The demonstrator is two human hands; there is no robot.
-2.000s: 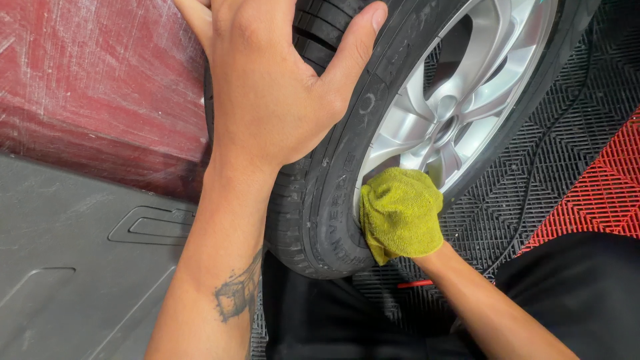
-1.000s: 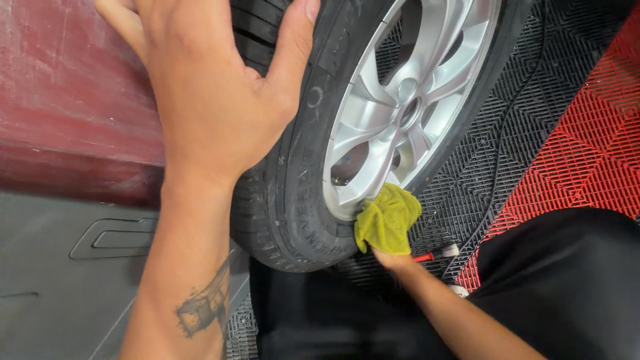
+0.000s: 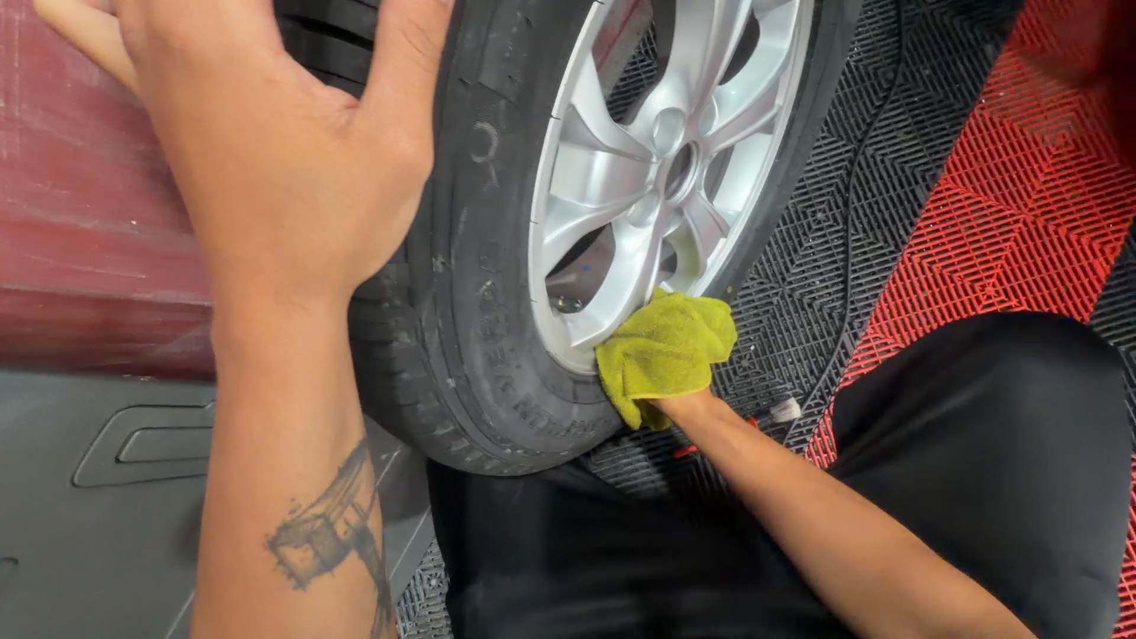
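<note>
My left hand (image 3: 293, 151) lies over the tread side of a black rubber tire (image 3: 497, 355), thumb and fingers spread; the fingertips are cut off at the top edge. Inside the tire sits a silver alloy wheel rim (image 3: 621, 177) with wide spokes. A yellow-green microfiber cloth (image 3: 666, 346) covers my right hand (image 3: 679, 404), which presses it to the lower edge of the rim beside the sidewall. The fingers under the cloth are hidden.
Red scuffed bodywork (image 3: 98, 222) and a grey panel (image 3: 106, 532) lie at the left. Black and red grid floor tiles (image 3: 1003, 222) spread at the right, with a thin black cable (image 3: 848, 231) across them. A brush with pale bristles (image 3: 785, 409) lies partly behind my right forearm.
The cloth in my right hand has shifted slightly along the rim's lower edge. My left hand stays at the tire. The brush's bristles, not seen two seconds ago, show beside my right forearm.
</note>
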